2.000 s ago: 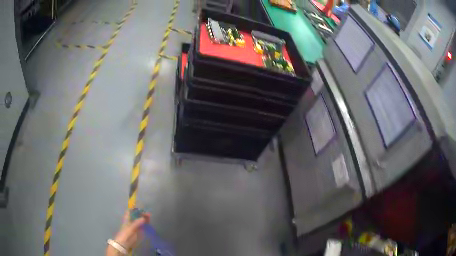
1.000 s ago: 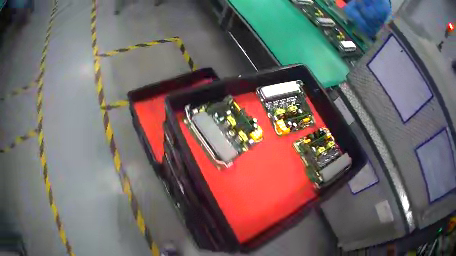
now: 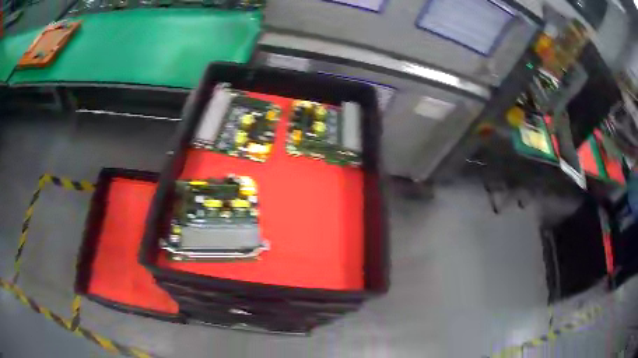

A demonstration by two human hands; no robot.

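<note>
No hand is in view. Nearest in front of me is a stack of black bins, the top one lined with a red mat. Three power boards lie flat in it. One board is at the far left with its silver-white block on the left. Another board is at the far right with its block on the right. The third board is at the near left with its block towards me. The picture is somewhat blurred.
A lower red-lined bin stands left of the stack. Behind are a green-covered bench with an orange frame, and a grey machine. At right are another workstation and a dark bin. Yellow-black tape marks the floor.
The view has come close to the bin stack and turned right, so the bins appear rotated. The hand seen at the bottom two seconds ago is out of view. The boards keep their arrangement.
</note>
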